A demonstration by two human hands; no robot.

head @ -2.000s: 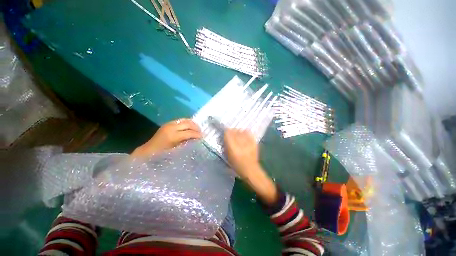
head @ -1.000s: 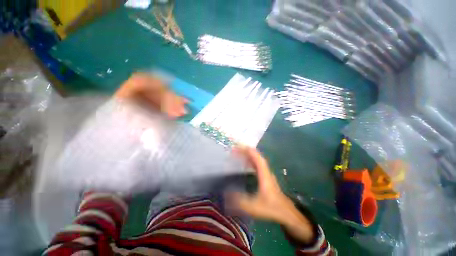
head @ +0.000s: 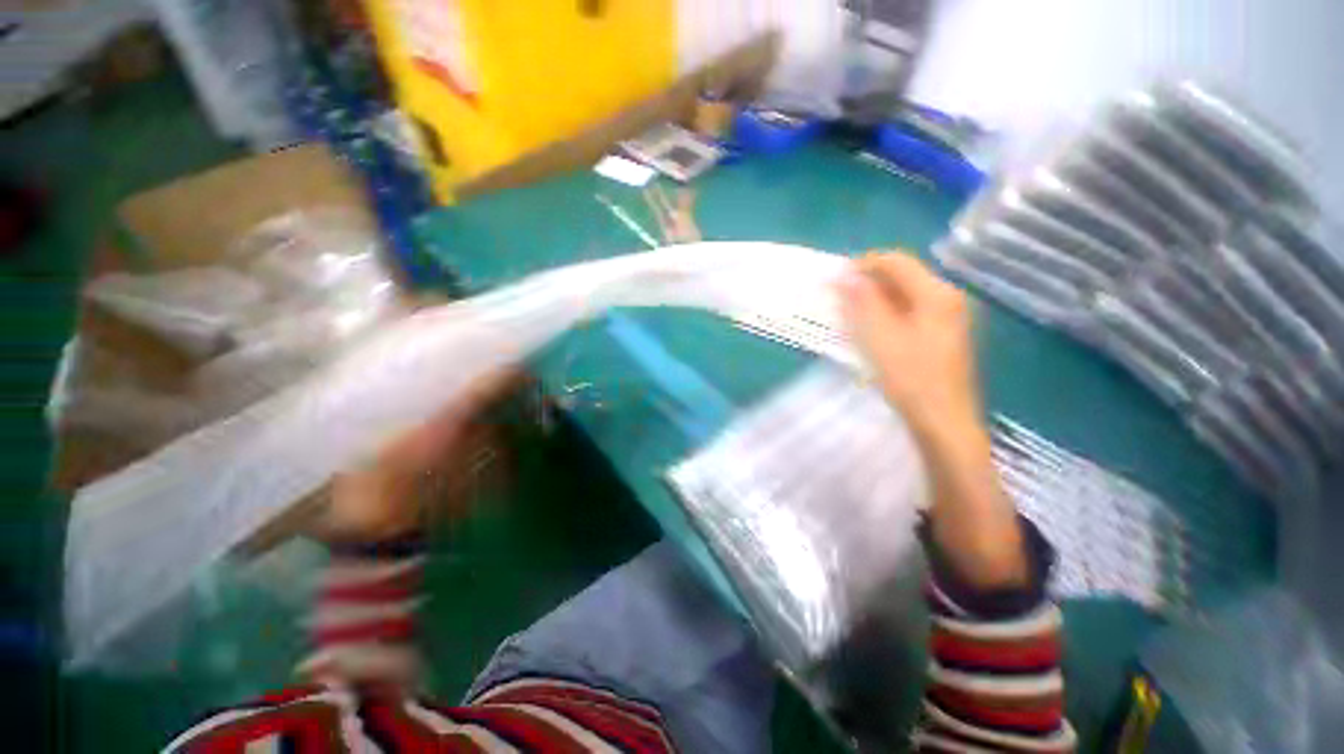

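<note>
A long strip of bubble wrap (head: 590, 287) arcs from the right across the bench to the lower left. My right hand (head: 914, 324) grips its right end above the bench. My left hand (head: 420, 464) is blurred at the strip's lower edge; its fingers are not clear, so I cannot tell if it holds the film. The flat pack (head: 811, 501) lies at the bench edge with shiny film over it. A fanned row of white strips (head: 1083, 516) lies right of my right forearm. Another row (head: 796, 327) is partly hidden under the raised film.
Silvery finished packs (head: 1150, 251) are stacked at the back right. A yellow and black cutter (head: 1138, 714) is at the lower right, by clear wrap (head: 1253, 663). An open carton (head: 162, 339) holding clear wrap stands left. A yellow panel (head: 546, 74), blue bins (head: 929, 159) and a calculator (head: 671, 152) are at the back.
The view has swung left. The bubble wrap has gone from over my lap to a raised arc across the bench. My right hand has moved up and forward; film now covers the pack.
</note>
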